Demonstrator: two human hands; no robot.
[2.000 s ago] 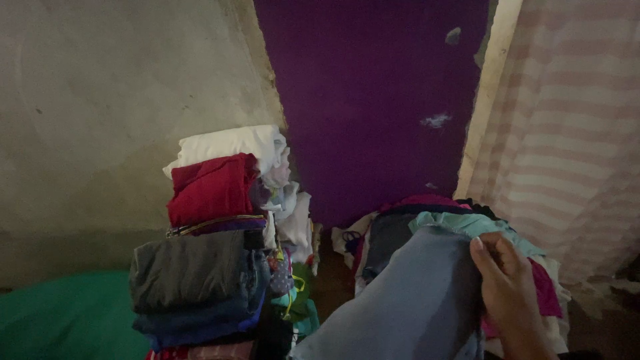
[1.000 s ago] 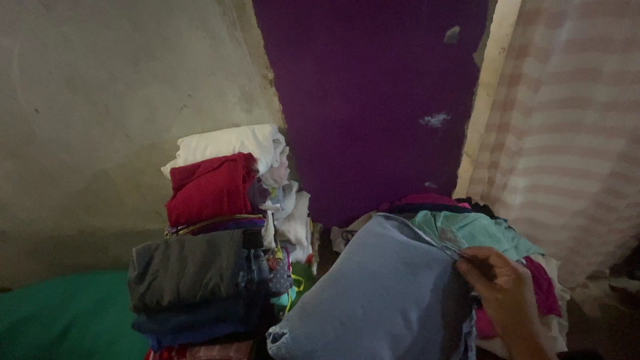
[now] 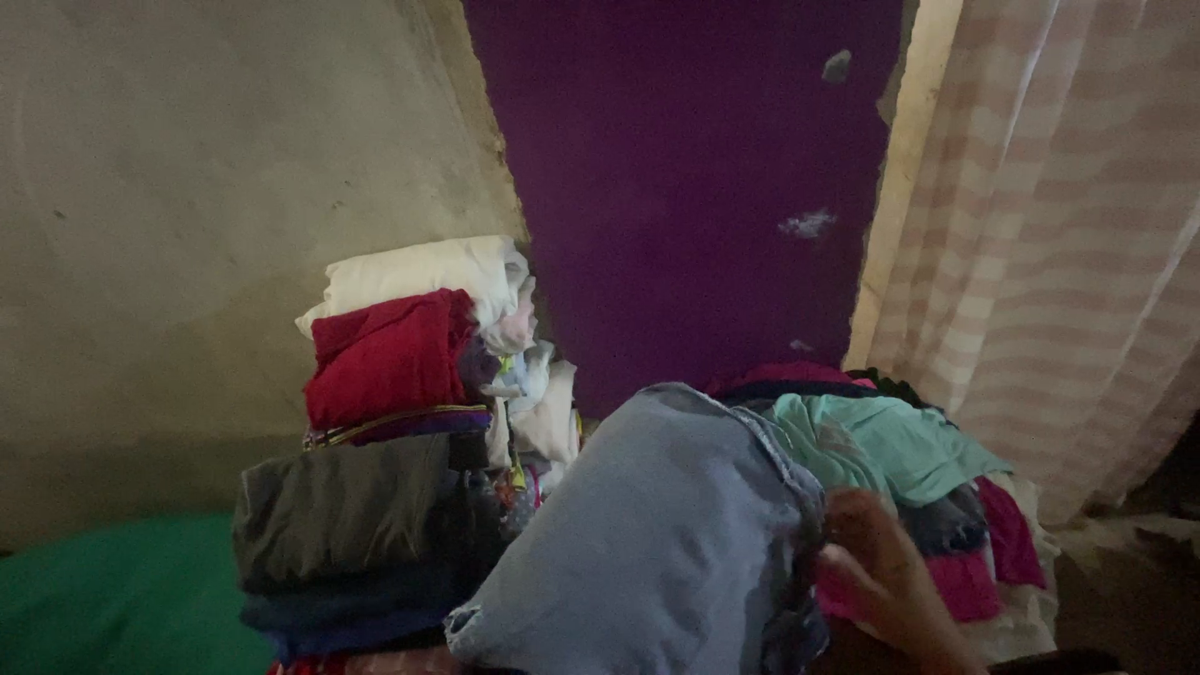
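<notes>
A blue-grey garment, apparently denim with a frayed edge (image 3: 647,544), fills the lower middle of the view. My right hand (image 3: 877,572) is at its right edge, fingers bent and partly hidden; whether they grip the cloth is unclear. My left hand is out of sight. Behind and right of the garment, a mint-green cloth (image 3: 891,445) lies on a heap with a magenta cloth (image 3: 1012,534). On the left stands a stack of folded clothes: dark grey cloth (image 3: 342,511) lower down, red cloth (image 3: 389,361) and white cloth (image 3: 412,272) farther back.
A green cloth surface (image 3: 122,595) spreads at the lower left. Behind the clothes are a bare grey wall (image 3: 234,141) and a purple panel (image 3: 675,187) with pale chipped spots. A striped curtain (image 3: 1050,234) hangs at the right.
The blue-grey garment has been shifted and spread out, its top edge now left of the mint-green cloth. My right hand has moved lower along its right side.
</notes>
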